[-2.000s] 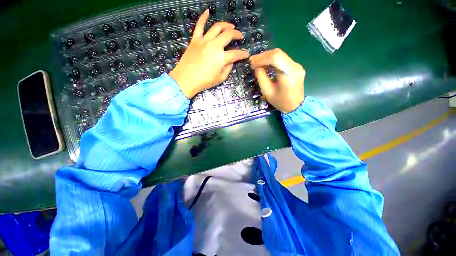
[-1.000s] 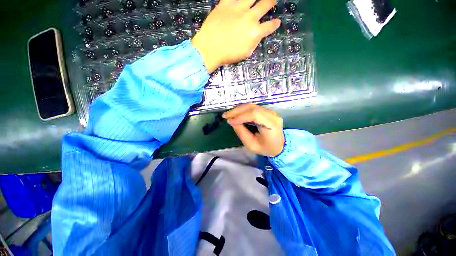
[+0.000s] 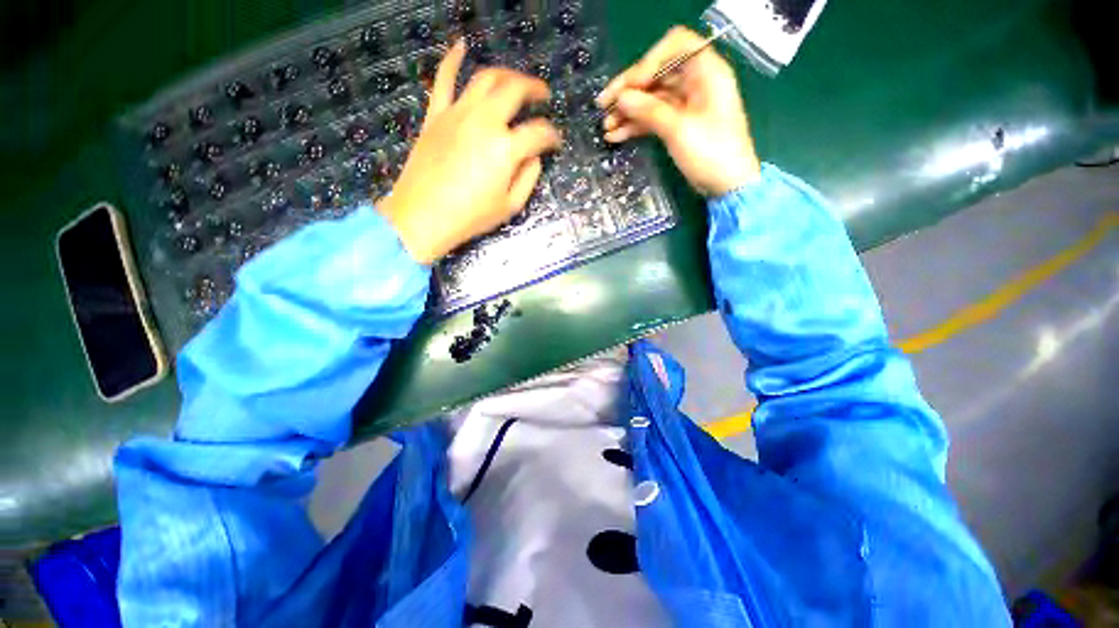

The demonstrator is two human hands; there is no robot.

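Observation:
A clear blister tray (image 3: 565, 241) lies on the green bench, with dark round assemblies (image 3: 285, 76) in its pockets. My right hand (image 3: 682, 111) holds thin tweezers (image 3: 696, 53) like a pen over the tray's right part; the tips are hidden at my fingers, and whether they grip a piece cannot be seen. My left hand (image 3: 479, 153) rests over the middle of the tray with fingers spread, index finger pointing up; no held thing shows in it. A loose pile of small black parts (image 3: 476, 334) lies at the tray's near edge.
A smartphone (image 3: 108, 301) lies left of the tray. A small bag of black parts (image 3: 767, 27) is at the upper right, cut by the picture edge. The bench's near edge curves in front of me, above a grey floor with a yellow line (image 3: 969, 321).
My right hand has moved from the black pile up to the tray's right part. My left hand remains over the tray. The view has shifted, so the tray and phone sit further left and lower.

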